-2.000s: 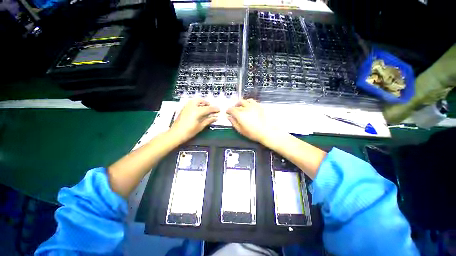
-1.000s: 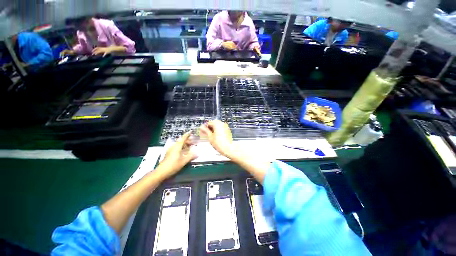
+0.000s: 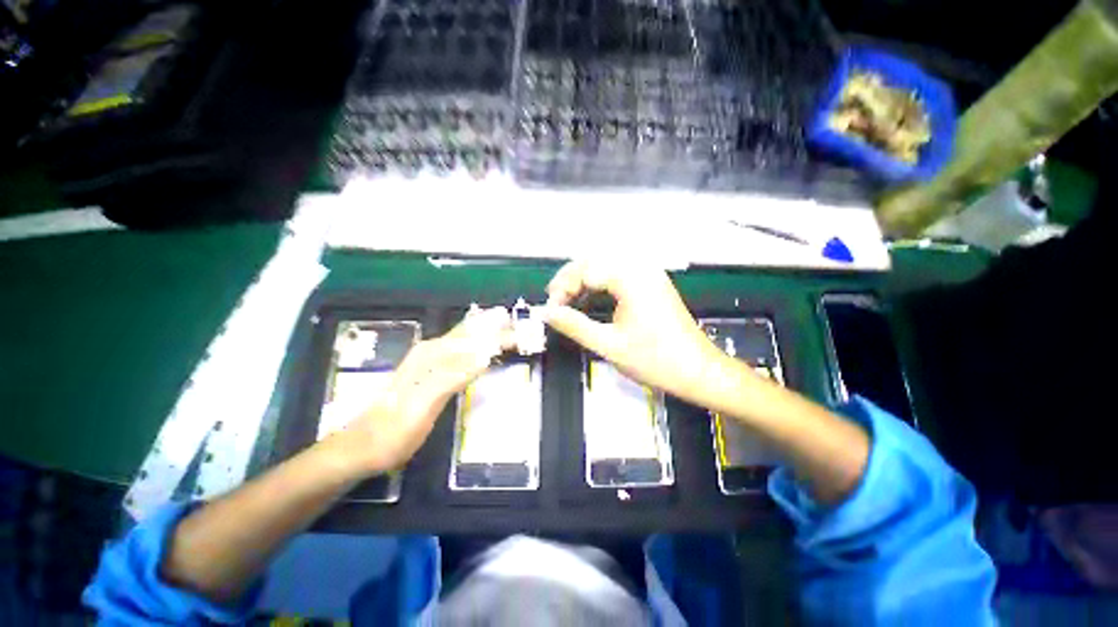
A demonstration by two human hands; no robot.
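A black foam phone tray lies in front of me with open-backed phones in its recesses. My left hand is at the top end of the second phone from the left, its fingertips on a small pale piece there. My right hand has thumb and index finger pinched at the right side of the same small piece, above the gap between the second and third phone. Blur hides exactly what the fingertips grip. The third phone's top end is hidden by my right hand.
Clear blister trays lie behind a white board with a thin tool and a blue pick. A blue bin stands back right by a wrapped pole. A dark phone is right of the tray, white strips left.
My hands have come back from the blister trays and white board to the top of a phone in the foam tray. The view has tilted down, so the other workers are out of view.
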